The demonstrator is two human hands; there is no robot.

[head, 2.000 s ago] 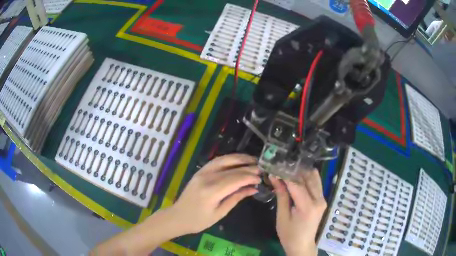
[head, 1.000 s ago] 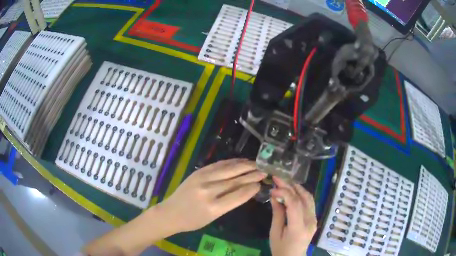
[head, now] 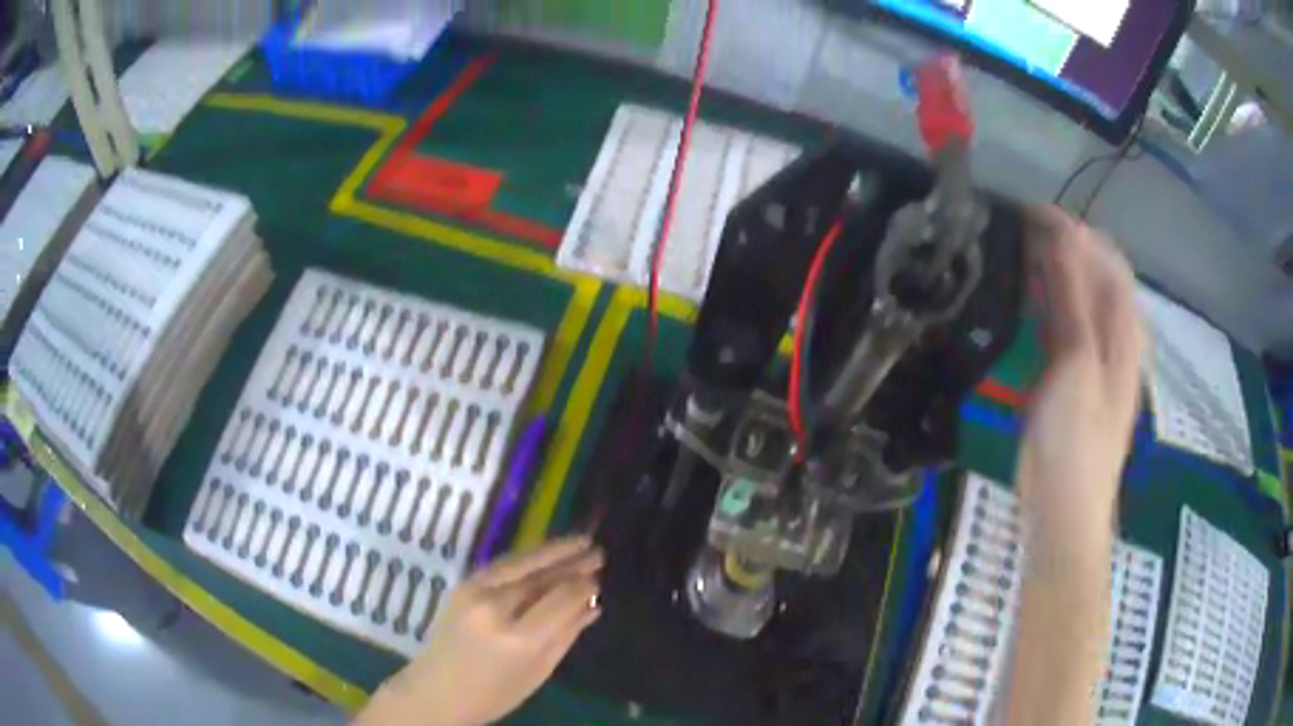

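The black test fixture stands right of centre, its lever's red grip pointing up. The clear pressure head with its small green patch is directly above the round silvery nest; whether a module lies in the nest is hidden. My left hand is left of the nest, off the fixture, fingers bent and close together; a tiny pale spot shows at a fingertip, and I cannot tell if it is a part. My right hand is raised right of the fixture, blurred, fingers extended, apart from the red grip.
The left tray holds rows of dumbbell shapes beside a purple strip. A tray stack is at far left. The right tray is partly behind my right forearm. A red wire hangs down. A monitor and blue bin are behind.
Both hands have left the nest: my left hand moved left, my right hand up and right. The nest is now exposed. The view has tilted up, showing the blue bin.
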